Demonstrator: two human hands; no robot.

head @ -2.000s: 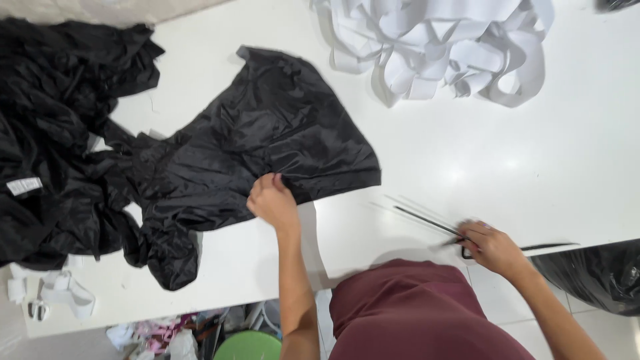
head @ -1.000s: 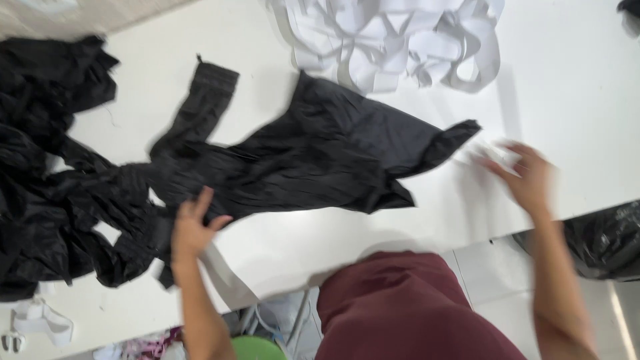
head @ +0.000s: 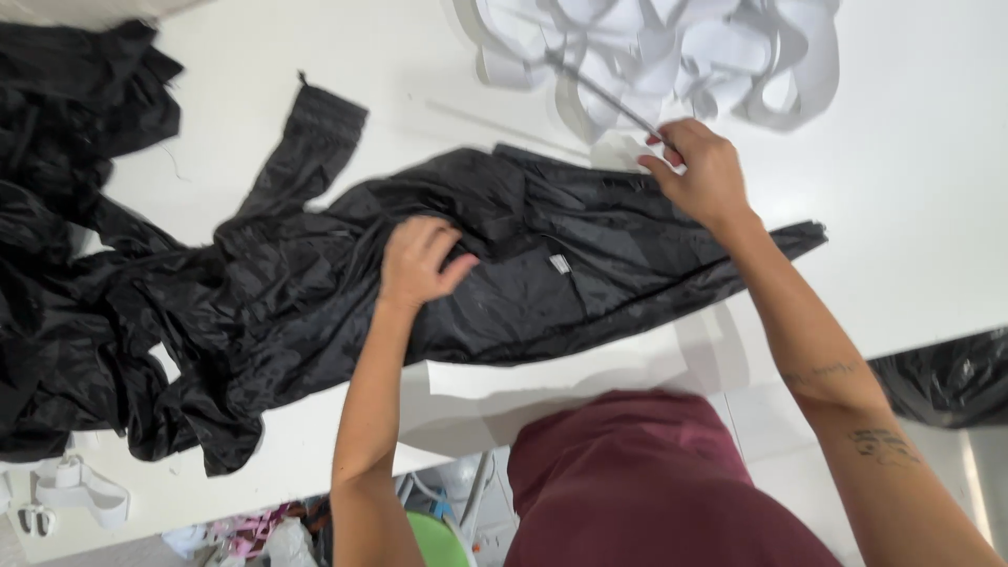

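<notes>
A black fabric garment, wrinkled, with a small white label near its middle and an elasticated cuff at upper left, lies across the white table. My left hand rests on the garment, fingers slightly curled and thumb apart. Above the garment's right part, my right hand is closed on a thin grey metal rod-like tool, which points up and left toward the white elastic band. What kind of tool it is cannot be told. The garment's left side meets more black fabric.
A heap of wide white elastic band lies at the table's far side. White band pieces and small scissors-like handles are at lower left. Below the front edge are a green round thing and scraps; a black plastic bag is at right.
The garment is spread wider, with its label now showing. My left hand has moved right onto it. My right hand, blurred over the table's right part a second ago, has moved left and up.
</notes>
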